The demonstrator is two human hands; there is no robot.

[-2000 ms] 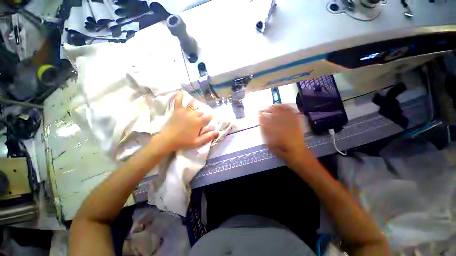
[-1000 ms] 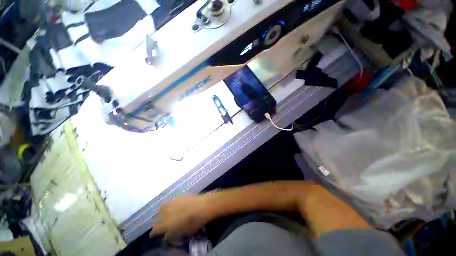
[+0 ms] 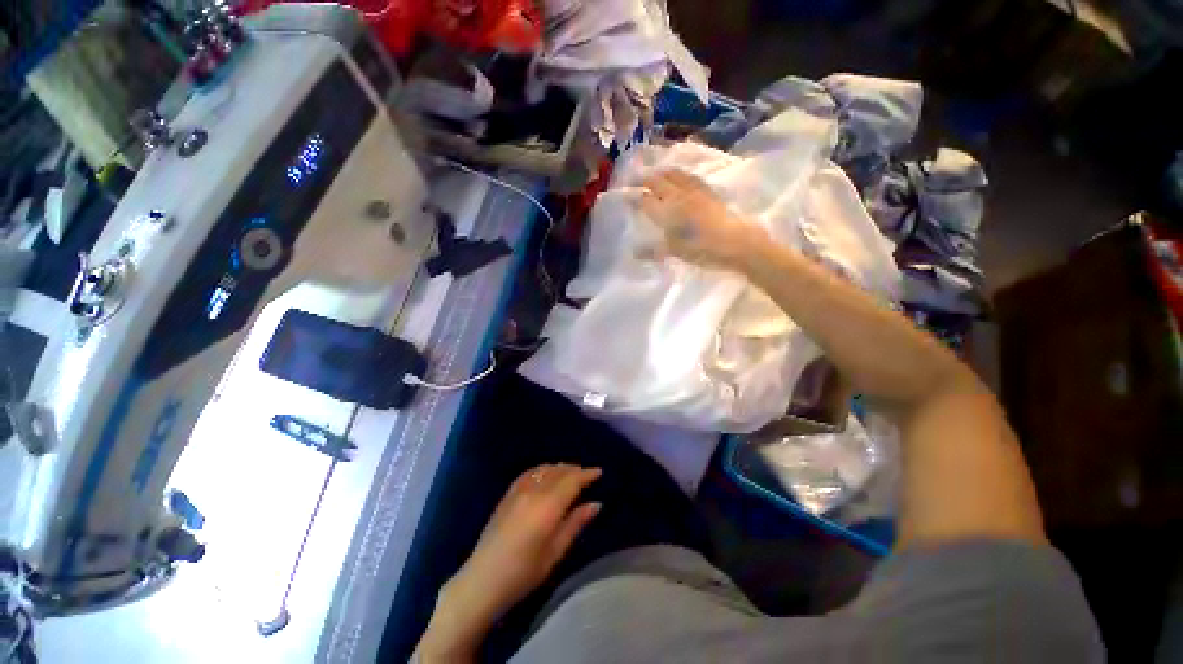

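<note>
A heap of white garment pieces [image 3: 649,337] lies to the right of the machine table, over a blue-rimmed bin. My right hand [image 3: 697,221] rests on the upper part of the heap, its fingers on the cloth; whether they grip it is not clear. My left hand [image 3: 536,516] is over my lap, fingers apart, with nothing in it. The white sewing machine [image 3: 195,298] stands at the left with its black display panel; its needle area is at the lower left edge.
A smartphone [image 3: 340,358] with a white cable and thread snips [image 3: 311,437] lie on the table [image 3: 240,519]. A black scrap [image 3: 467,249] lies near the table's edge. The blue bin [image 3: 807,511] holds a clear plastic-like item. Grey cloth [image 3: 944,214] lies behind the heap.
The view has swung to the right. The cream cloth seen at the needle earlier is out of view. My right hand is now on the white heap, and my left hand lies over my lap.
</note>
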